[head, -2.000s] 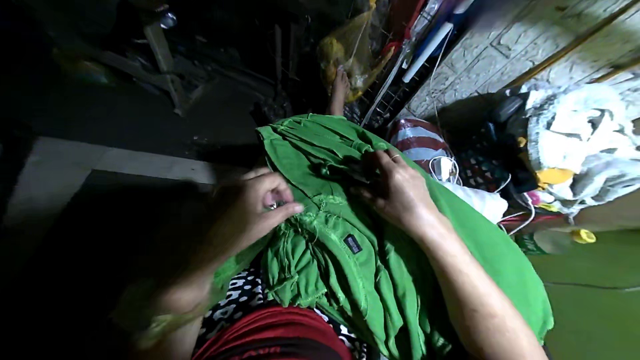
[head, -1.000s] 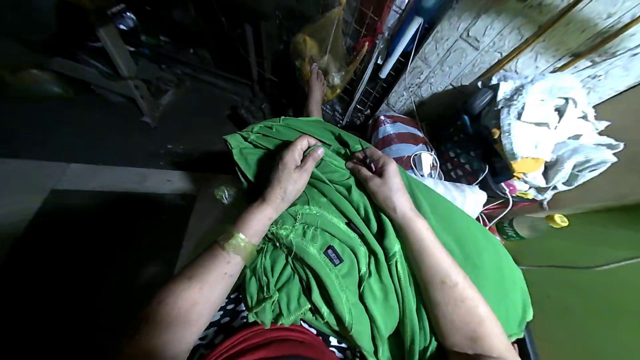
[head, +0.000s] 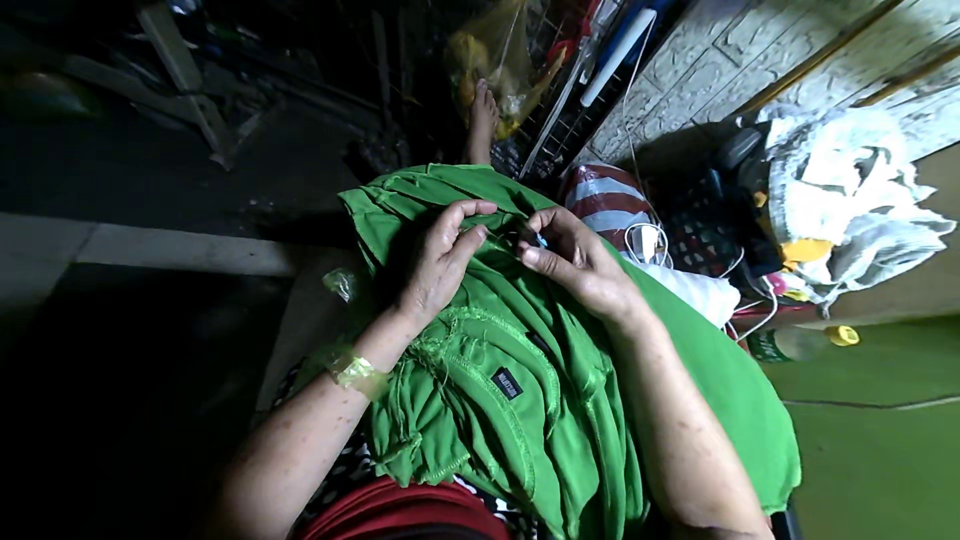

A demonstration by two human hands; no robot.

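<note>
Across my lap lies a green garment (head: 480, 405), bunched, with overlocked seams, frayed threads and a small dark label (head: 507, 382). Above its upper part is my left hand (head: 448, 259); its thumb and forefinger tips are a little apart, close to a fold, and whether they pinch a thread is unclear. To its right, my right hand (head: 577, 262) holds a small dark object (head: 534, 237) with a blue part between thumb and fingers, mostly hidden. The two hands do not touch. Clear yellowish tape (head: 360, 375) wraps my left wrist.
A bare foot (head: 484, 112) shows beyond the garment, near a yellowish plastic bag (head: 465, 56) and a wire rack. At right are a red-and-white striped bag (head: 607, 199), a coiled white cable (head: 646, 244), white plastic bags (head: 847, 195) and a bottle with a yellow cap (head: 844, 335).
My hands were close together on the cloth one second ago; now they are slightly apart, and the blue part shows in my right hand. The bunched cloth between them has shifted.
</note>
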